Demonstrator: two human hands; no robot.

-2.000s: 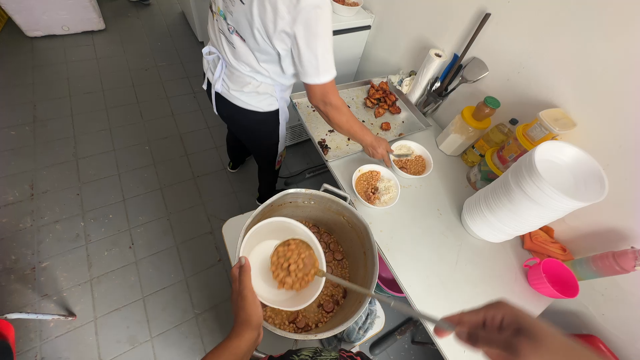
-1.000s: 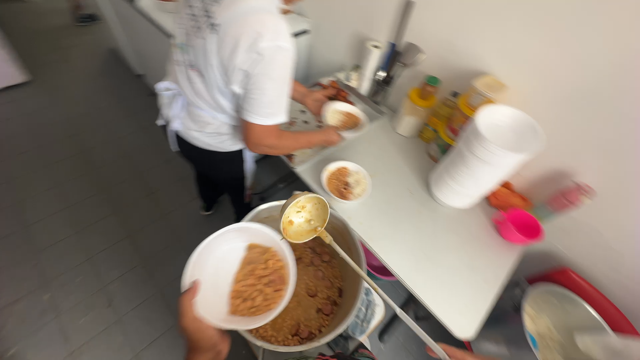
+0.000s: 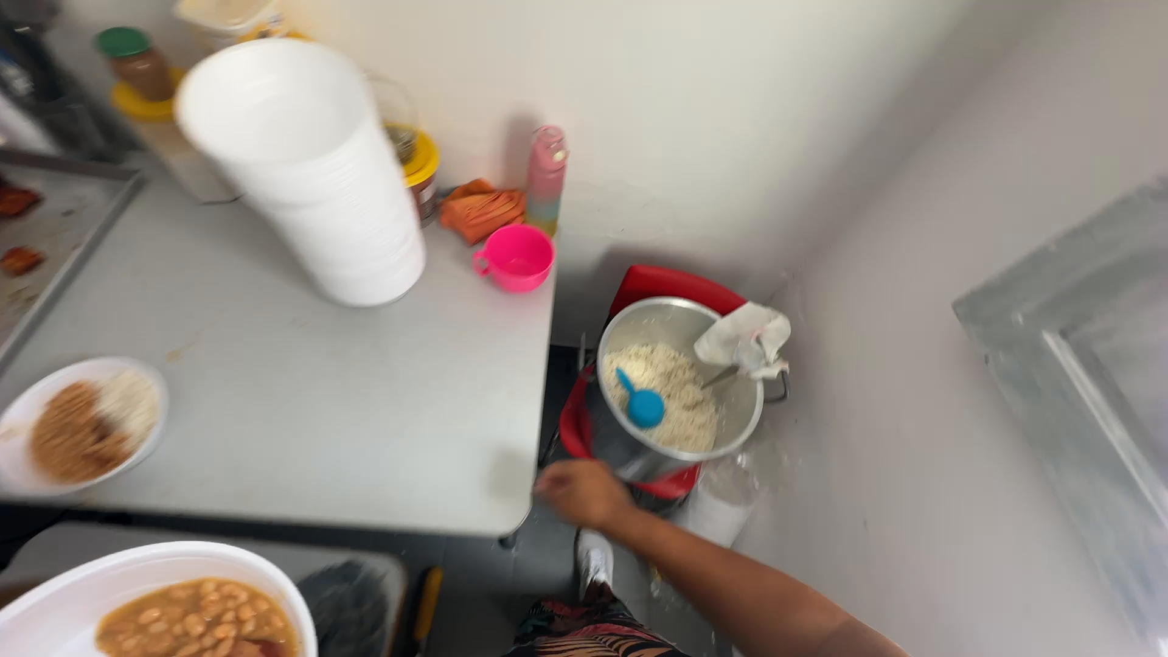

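At the lower left, a white bowl (image 3: 290, 593) of beans in broth is tilted in my left hand (image 3: 16, 584), of which only a blurred sliver shows behind the rim. My right hand (image 3: 584, 493), blurred, is beside the table corner with its fingers curled and no object visible in it. Past it, a large metal pot (image 3: 753, 415) of white rice (image 3: 680, 392) stands on a red chair (image 3: 675, 281). A blue scoop (image 3: 644, 408) lies on the rice, and a utensil with a whitish cloth or bag (image 3: 746, 339) around its handle leans at the rim.
The grey-white table (image 3: 365, 392) holds a served bowl (image 3: 151, 438) of rice and beans, a tall stack of white bowls (image 3: 338, 201), a pink cup (image 3: 517, 258), an orange cloth (image 3: 482, 212), a pink bottle (image 3: 547, 178), jars and a metal tray (image 3: 64, 283). Walls bound the right side.
The view has swung far right, so the co-worker and the bean pot are out of sight. The ladle is no longer visible; my right hand has come near the rice pot.
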